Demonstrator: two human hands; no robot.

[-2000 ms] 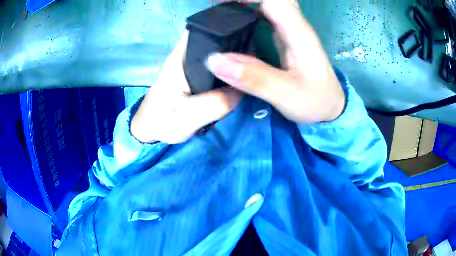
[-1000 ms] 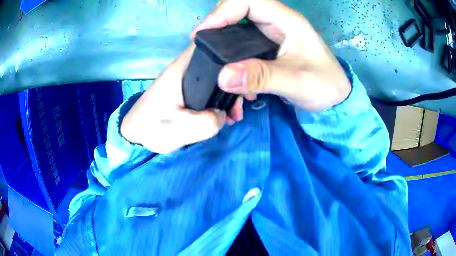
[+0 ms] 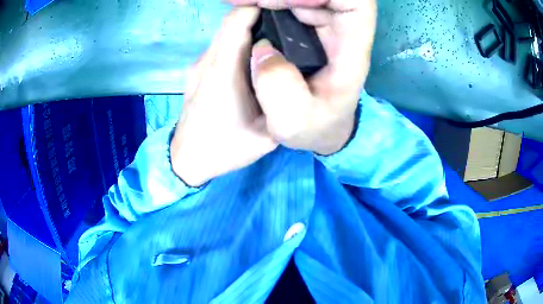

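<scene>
A black plastic housing (image 3: 297,44) is held between both hands in front of my chest, at the top middle of the view. Most of it is covered by the fingers; a dark face with two small light marks shows. My left hand (image 3: 220,101) grips it from the left side. My right hand (image 3: 315,89) wraps around it from the right, its thumb lying across the near side. Some fingertips are cut off by the top edge.
Small black frames (image 3: 489,40) lie scattered on the green mat (image 3: 119,53) at the right. A black cable (image 3: 500,117) runs along the bench's right edge. Blue printed boxes (image 3: 65,160) stand below left; an open cardboard box (image 3: 485,154) is below right.
The housing has been turned and raised toward the top edge, so its end and long side no longer show as before. Both hands have shifted around it, and the right hand has moved inward.
</scene>
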